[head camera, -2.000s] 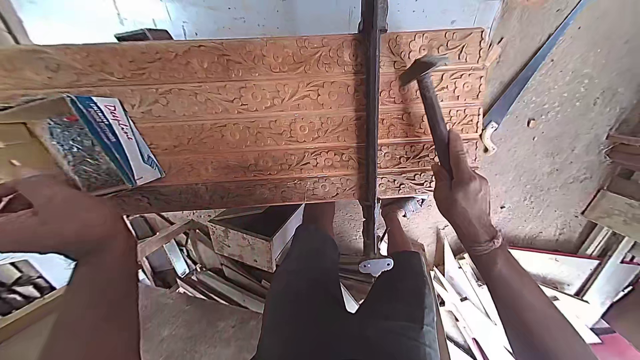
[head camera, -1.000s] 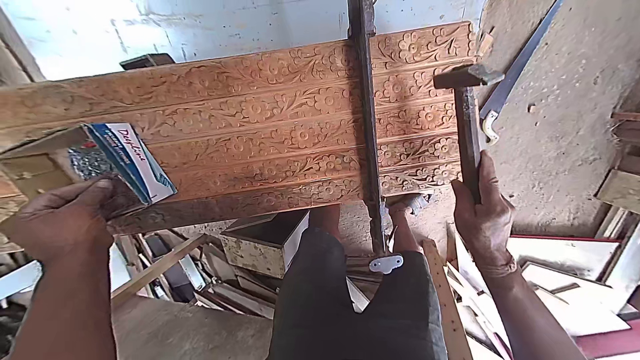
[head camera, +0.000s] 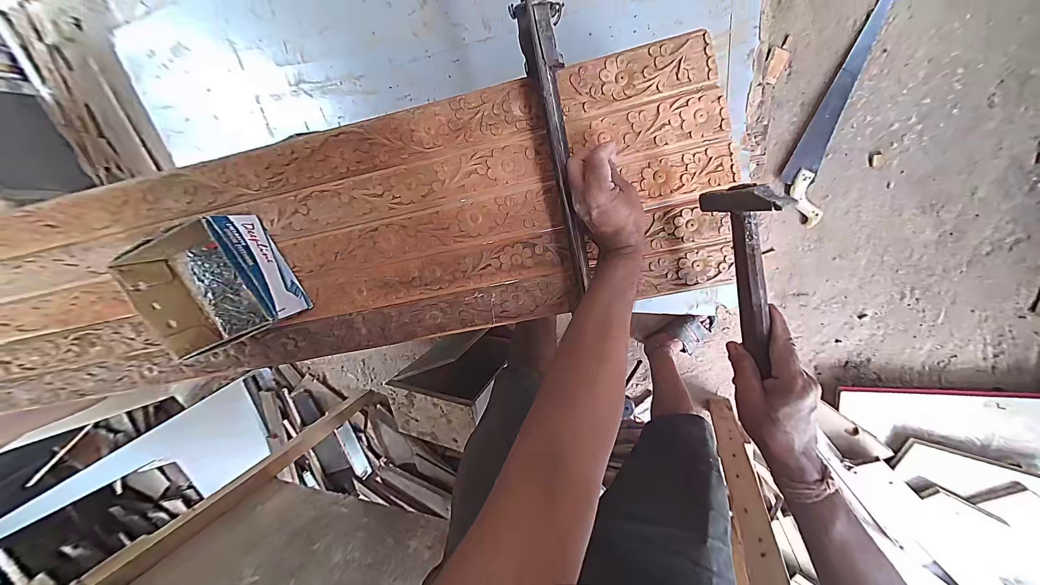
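Carved wooden boards (head camera: 479, 219) with flower patterns lie side by side in front of me, and a metal bar clamp (head camera: 555, 154) runs across them. My left hand (head camera: 605, 199) is over the boards just right of the clamp bar, its fingers curled; whether it pinches something small cannot be told. My right hand (head camera: 780, 390) grips the wooden handle of a hammer (head camera: 751, 268), whose head is raised near the right ends of the boards. An open cardboard box (head camera: 154, 305) of nails (head camera: 223, 288) rests on the boards at the left.
A handsaw (head camera: 837, 106) lies on the concrete floor (head camera: 926, 268) at the right. Below the boards are my legs, a wooden box (head camera: 439, 406), a long wood strip (head camera: 236, 479) and a heap of offcuts (head camera: 406, 471). White panels (head camera: 951, 504) lie at the lower right.
My left hand has moved from the nail box at the left to beside the clamp bar. My right hand still holds the hammer. The view has shifted somewhat.
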